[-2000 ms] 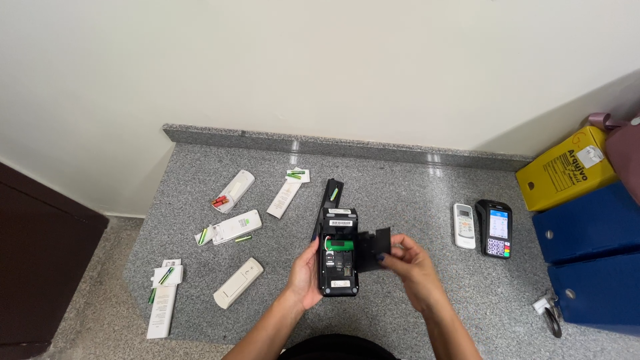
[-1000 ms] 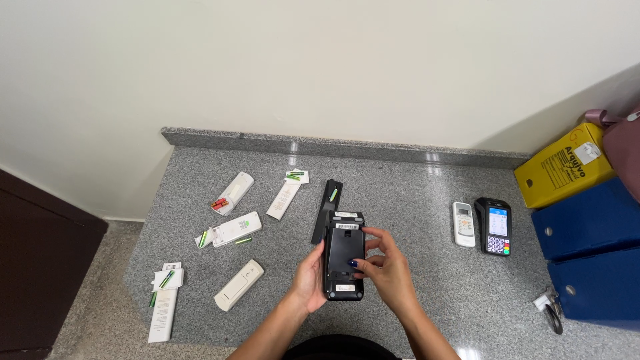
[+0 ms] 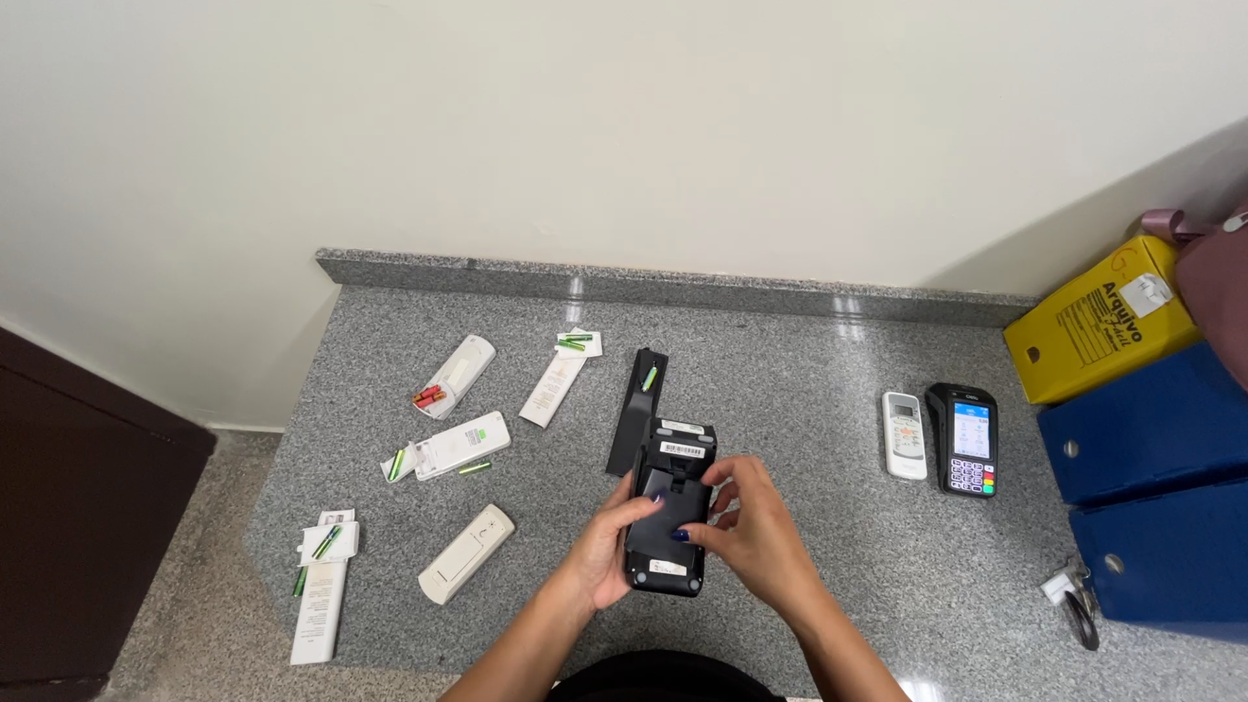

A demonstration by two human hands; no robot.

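A black card payment terminal (image 3: 680, 450), its back facing up, is held by my left hand (image 3: 600, 551) around its left side, the thumb on top. A loose-looking black battery cover (image 3: 663, 531) lies slightly skewed over its back. My right hand (image 3: 751, 531) pinches the cover's right side between thumb and fingers. Behind the terminal lies a long black remote control (image 3: 634, 414) with a green battery (image 3: 649, 378) on it. Whether the cover is seated cannot be told.
White remotes (image 3: 463, 446) (image 3: 553, 388) (image 3: 319, 609) with green batteries, one with red batteries (image 3: 429, 397), and a beige remote (image 3: 468, 554) lie left. At right are a white remote (image 3: 905, 436), another payment terminal (image 3: 963, 439), keys (image 3: 1075, 590), blue file boxes (image 3: 1160, 419) and a yellow one (image 3: 1092, 331).
The cover, held off to the right of the terminal two seconds ago, lay over its back one second ago. It now sits more skewed, and my left thumb has moved onto it.
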